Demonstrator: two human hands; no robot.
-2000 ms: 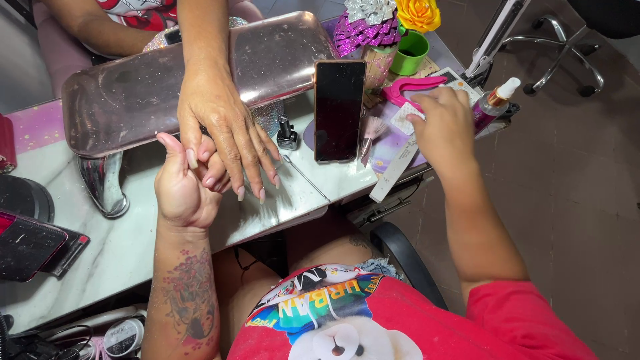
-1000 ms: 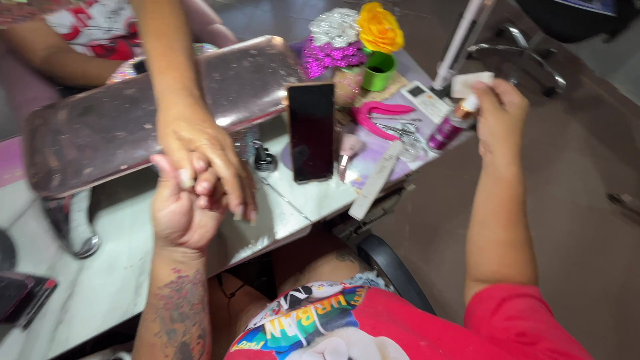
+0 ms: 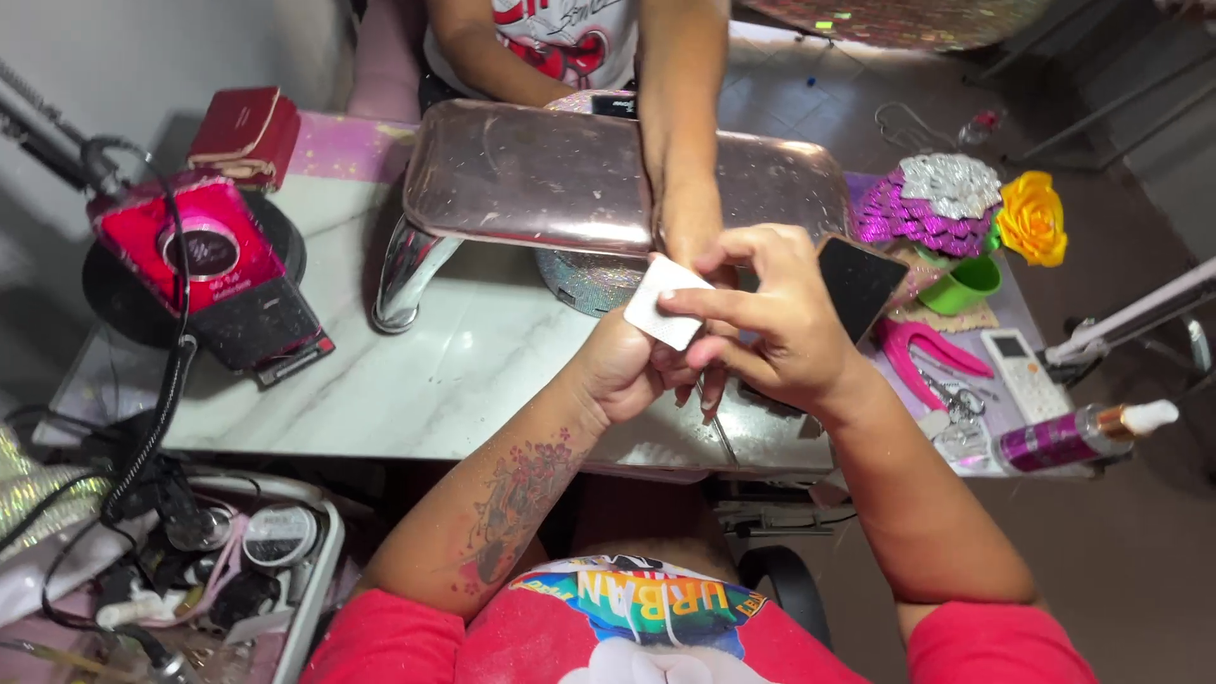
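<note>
My left hand [image 3: 627, 366] holds the fingers of another person's hand [image 3: 691, 223], which reaches over a shiny pinkish metallic armrest [image 3: 532, 180]. Between the fingers of my right hand [image 3: 784, 318] is a small white square pad [image 3: 667, 302], held over my left thumb and the other person's fingertips. My hands partly hide those fingers. A thin metal tool [image 3: 724, 439] lies on the marble-patterned table [image 3: 456, 380] just below them. Behind my right hand a dark phone [image 3: 860, 280] leans at a tilt.
At right are a purple spray bottle [image 3: 1054, 442], a pink-handled tool [image 3: 902, 366], a white remote [image 3: 1026, 370], a green cup [image 3: 961, 285] and a yellow artificial flower [image 3: 1033, 218]. A red box [image 3: 190, 237], red wallet [image 3: 245, 138] and full tray [image 3: 328, 551] are at left.
My right hand has come from the right side of the table to the other person's fingers, bringing the white pad. My left hand keeps its hold. The view has shifted left.
</note>
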